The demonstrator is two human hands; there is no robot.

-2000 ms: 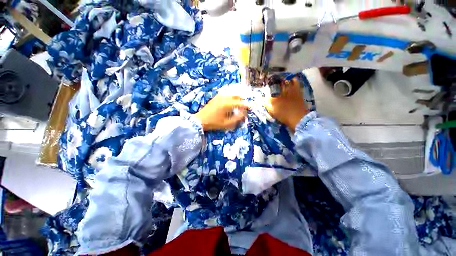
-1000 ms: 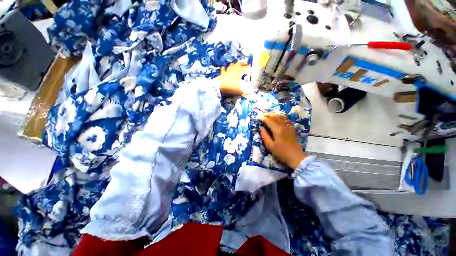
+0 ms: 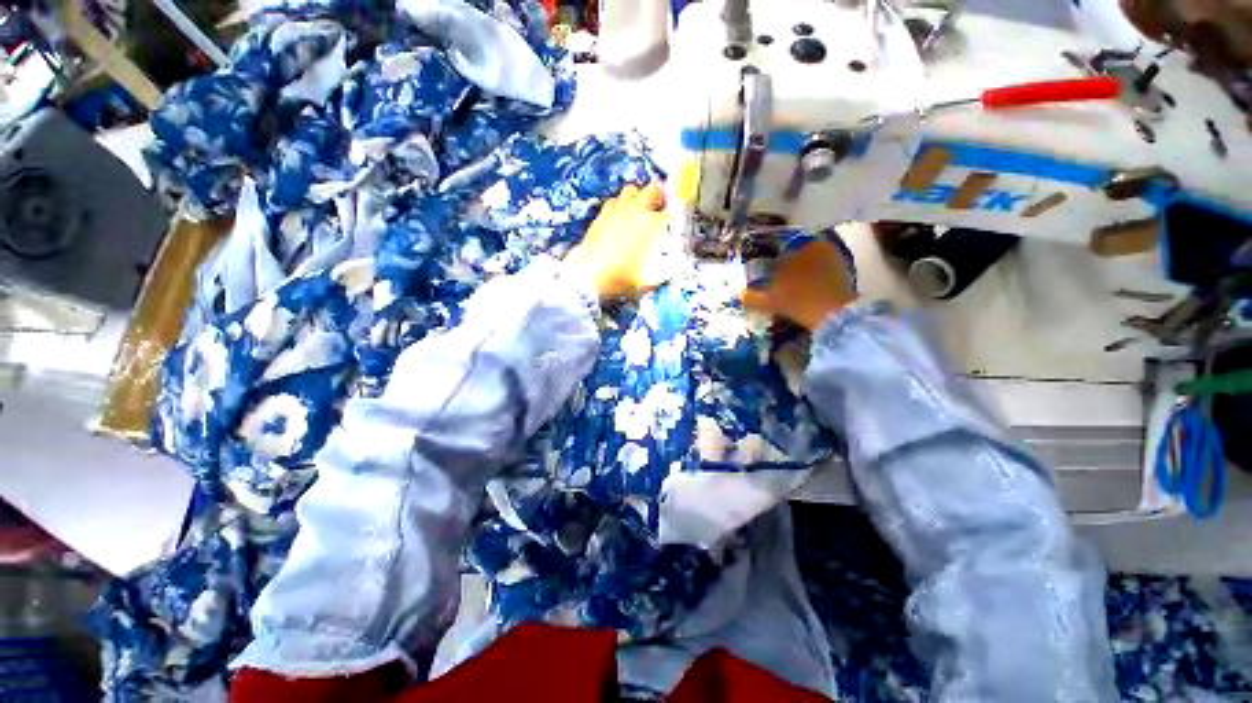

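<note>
The blue-and-white floral garment piece (image 3: 632,412) lies under the presser foot and needle (image 3: 717,245) and hangs down over the front edge towards the lap. My left hand (image 3: 628,245) lies on the cloth just left of the foot, fingers pointing up and away. My right hand (image 3: 807,284) is just right of the foot, with its fingertips at the brightly lit cloth; its far fingers are blurred and partly hidden under the machine head. Glare hides the stitching spot. A pale wrong-side flap (image 3: 721,501) shows near the table's front edge.
The white sewing machine (image 3: 961,172) spans the upper right, with a red-handled tool (image 3: 1053,92) on top. A dark thread cone (image 3: 961,261) lies behind my right hand. A floral fabric bundle (image 3: 316,179) is heaped left. Blue-looped snips (image 3: 1192,460) hang at far right.
Since one second ago my right hand has moved up from the cloth in front to beside the foot. My left hand stays left of the foot. The camera view has shifted slightly.
</note>
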